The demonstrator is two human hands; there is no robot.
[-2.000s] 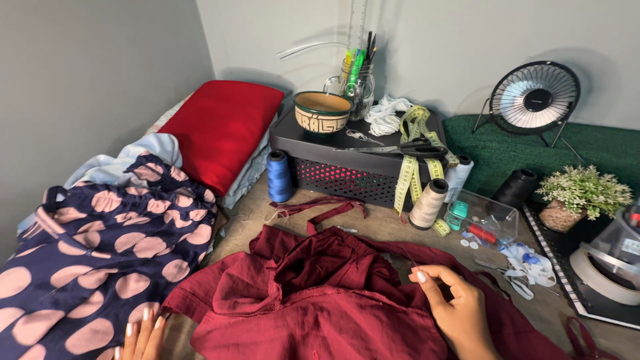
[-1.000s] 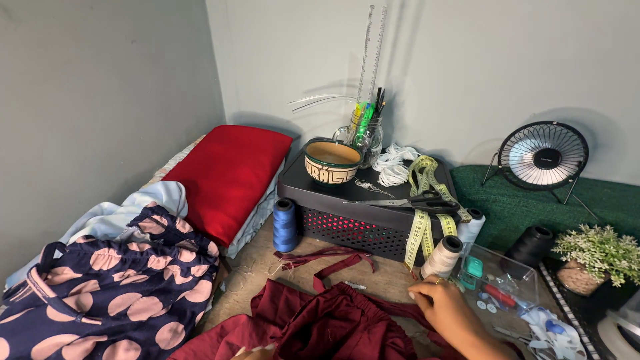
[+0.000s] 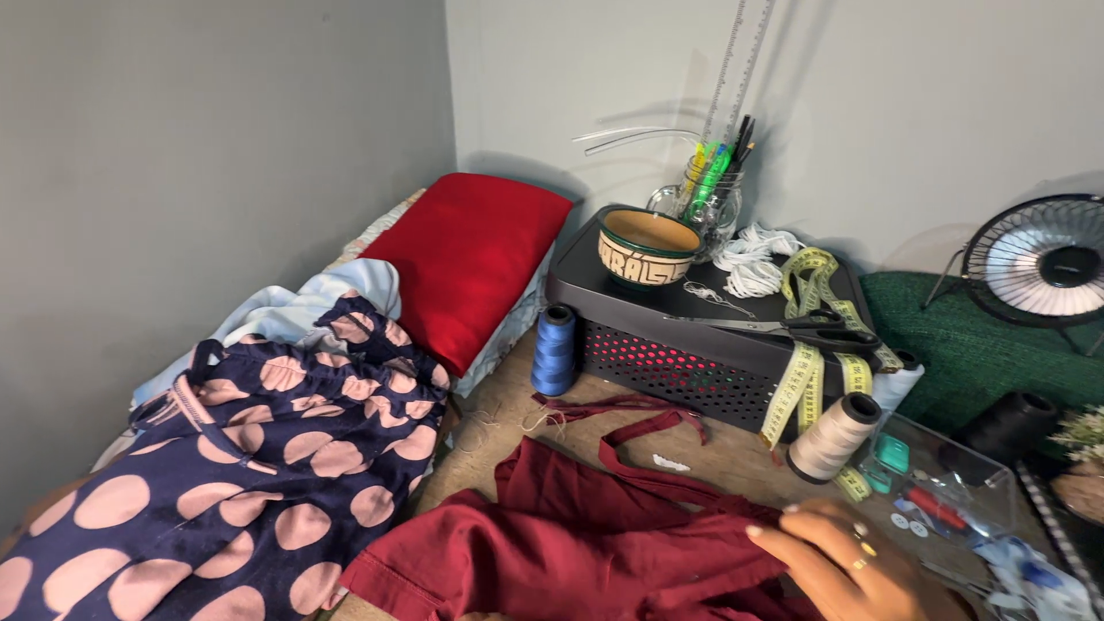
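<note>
A maroon garment (image 3: 552, 552) lies bunched on the wooden table, with a narrow maroon strap (image 3: 638, 431) looping behind it. At its right side is my right hand (image 3: 841, 556), wearing rings, its fingertips at the cloth's edge; blur hides whether they pinch it. Only a sliver of what looks like my left hand (image 3: 487, 617) shows at the bottom edge, by the garment; its grip is hidden. Just behind the right hand a cream thread cone (image 3: 834, 438) leans, near a yellow measuring tape (image 3: 792, 392). Black-handled scissors (image 3: 811, 328) rest on a black perforated box (image 3: 681, 366).
Left, navy polka-dot fabric (image 3: 319, 509) lies beside folded red cloth (image 3: 474, 259). A blue thread cone (image 3: 554, 349) stands left of the box. A bowl (image 3: 647, 250) and glass jar (image 3: 720, 203) top it. Right are a clear tray (image 3: 992, 466), buttons (image 3: 910, 524) and a small fan (image 3: 1044, 259).
The view has swung left and closer. The maroon garment has shifted and its folds lie differently. My left hand, plainly on the table's left two seconds ago, is now almost out of view.
</note>
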